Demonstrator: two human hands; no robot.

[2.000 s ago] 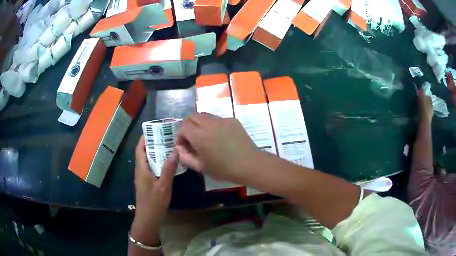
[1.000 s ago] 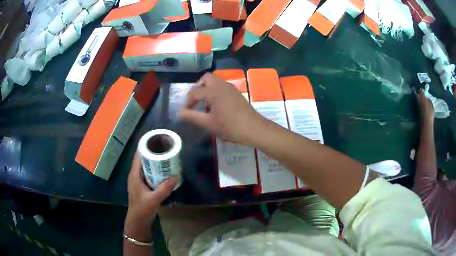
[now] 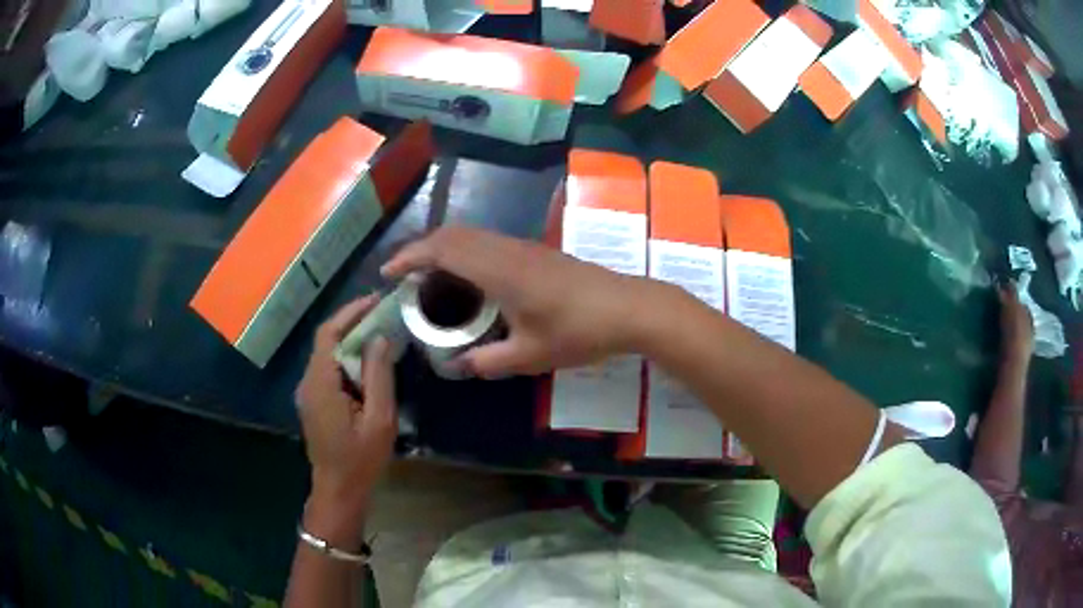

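The white label roll (image 3: 442,311) with its dark hollow core faces up over the table's near edge. My right hand (image 3: 534,303) grips the roll, thumb and fingers around it. My left hand (image 3: 347,398) is just left of the roll and holds a pale strip (image 3: 378,330), which looks like the roll's label strip and seems to reach the roll. Three closed cartons (image 3: 602,279) lie side by side right of the roll, printed backs up, orange ends away from me; my right forearm partly covers them.
A standing-edge orange carton (image 3: 297,232) lies at left. Open cartons (image 3: 466,77) are strewn behind. White wrapped bundles (image 3: 107,48) are at far left. Clear bags (image 3: 909,214) lie at right. Another person's arm (image 3: 1009,380) reaches in at the right edge.
The roll has passed from my left hand to my right hand. My left hand now holds the pale strip. The view has shifted, so the cartons appear further right.
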